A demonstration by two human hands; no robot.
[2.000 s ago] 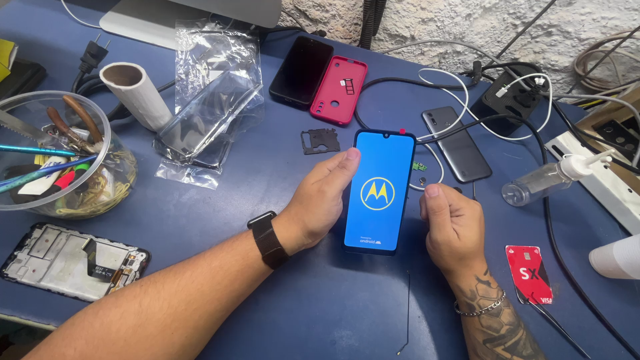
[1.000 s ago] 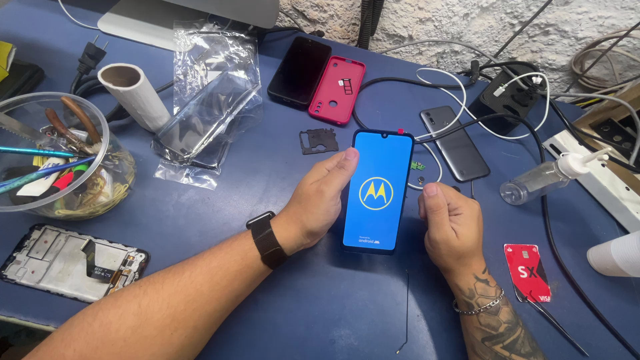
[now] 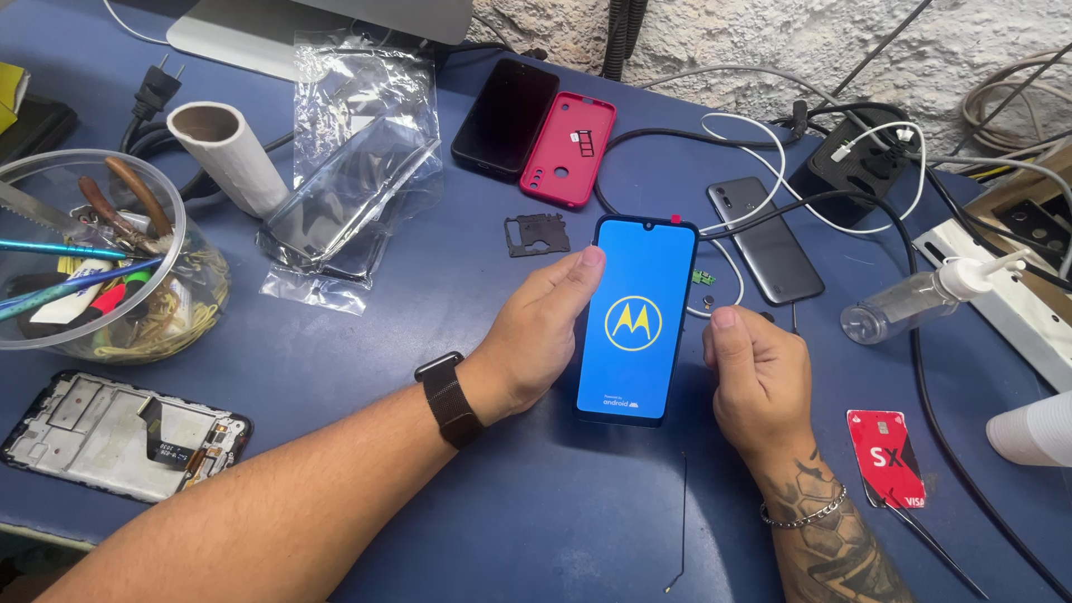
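Observation:
My left hand (image 3: 536, 335) holds a Motorola smartphone (image 3: 634, 322) by its left side, thumb on the edge; the lit screen shows a yellow logo on blue. To the right of the phone, my right hand (image 3: 758, 377) is curled with its thumb up, and a gap parts it from the phone. Whether anything is inside its fingers cannot be seen. Small green circuit parts (image 3: 703, 277) lie just beyond the phone's right edge. A black plastic inner bracket (image 3: 537, 235) lies beyond my left thumb. A thin antenna cable (image 3: 684, 519) lies on the table between my forearms.
A clear tub of tools (image 3: 201, 293), a cardboard tube (image 3: 230, 163) and a bagged phone part (image 3: 343, 201) stand or lie left. Behind are a black phone (image 3: 505, 115) and red case (image 3: 569, 151). Right are a grey back cover (image 3: 766, 243), dispenser bottle (image 3: 896, 308), cables, card and tweezers (image 3: 934, 544).

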